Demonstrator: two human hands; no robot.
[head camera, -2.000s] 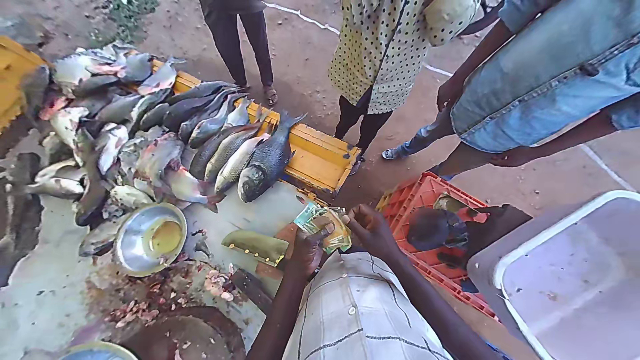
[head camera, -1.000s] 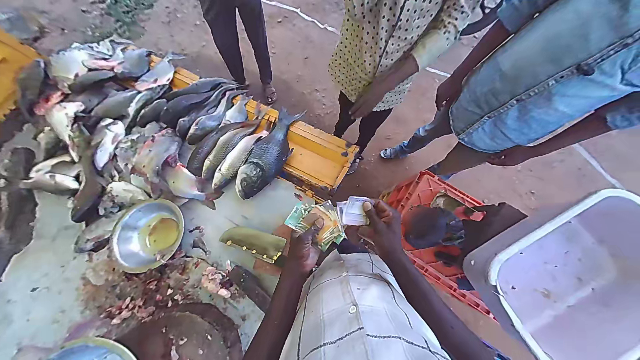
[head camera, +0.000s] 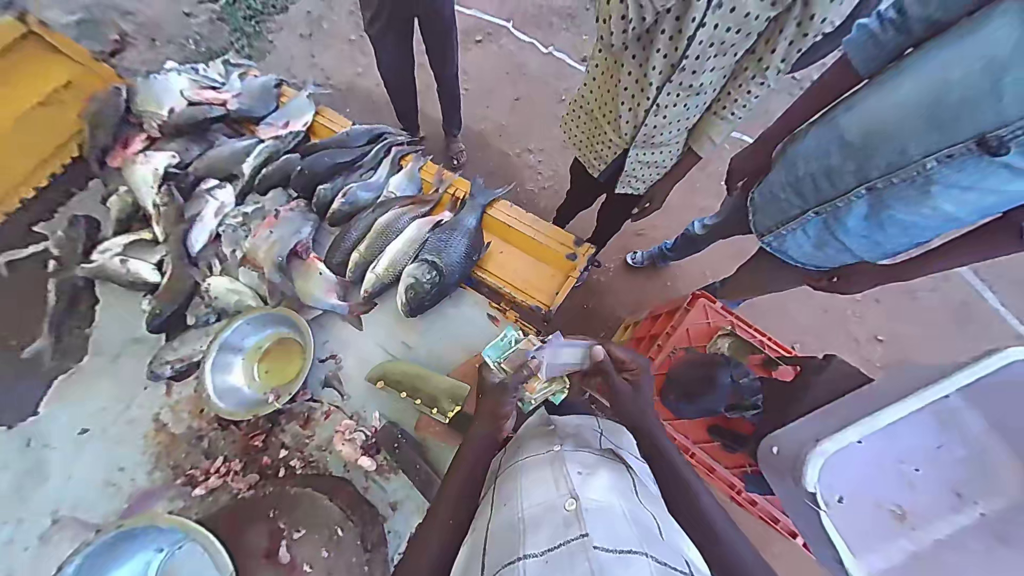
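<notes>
My left hand (head camera: 504, 394) is closed on a fanned bundle of banknotes (head camera: 544, 390), greenish and orange, in front of my shirt. Between the fingers of my right hand (head camera: 622, 380) is a pale banknote (head camera: 565, 357), which overlaps the bundle. Left of the hands lies a curved olive-green piece with a row of studs (head camera: 420, 388), its material unclear. A dark, long object (head camera: 406, 460), blurred, lies below it. Beyond them, whole fish (head camera: 446, 252) are laid side by side, next to a larger heap of fish (head camera: 216, 172).
A metal bowl (head camera: 226, 364) holds yellowish liquid; another bowl (head camera: 152, 556) stands nearer, beside a round dark block (head camera: 308, 524) and fish scraps (head camera: 220, 476). Yellow crates (head camera: 524, 248) edge the table. A red crate (head camera: 680, 336) and a white-rimmed tub (head camera: 832, 448) are at right. Several people stand beyond.
The pale note appeared in my right hand after the oldest frame and is now over the bundle. The person in the dotted shirt has lowered an arm.
</notes>
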